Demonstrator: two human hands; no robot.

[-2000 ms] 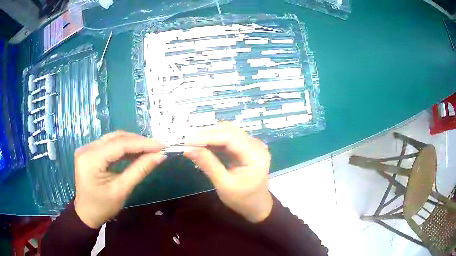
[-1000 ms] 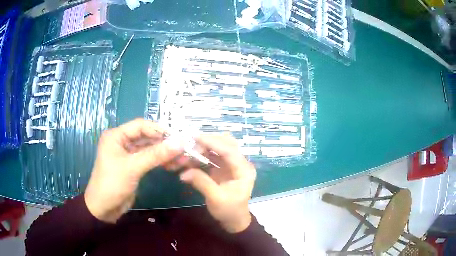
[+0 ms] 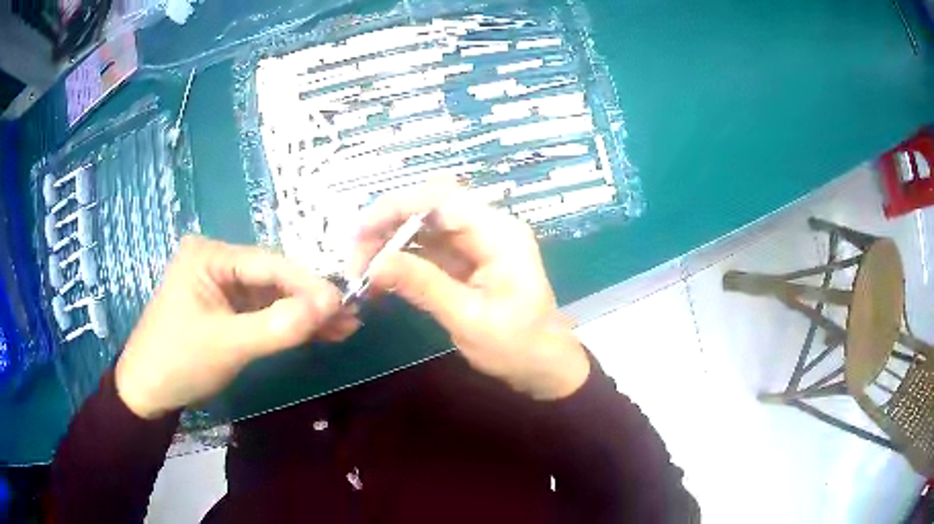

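Observation:
My right hand holds a slim white stem between thumb and fingers, tilted up to the right. My left hand pinches its lower end near a small greyish part; the fingertips hide the exact joint. Both hands are close together in front of the clear tray of stems, which is crowded with white sticks in rows. The clear grooved tray lies to the left, with a ladder-like line of white assembled units at its left end.
A thin metal rod lies beside the grooved tray. A pink and white card lies at the back left. Something bright blue stands far left. A wooden chair and a red stool are beyond the green workbench's edge.
The view has turned and shifted, so the trays appear higher and the back tray has left the picture. The stem now tilts up to the right, with the left fingertips at its lower end.

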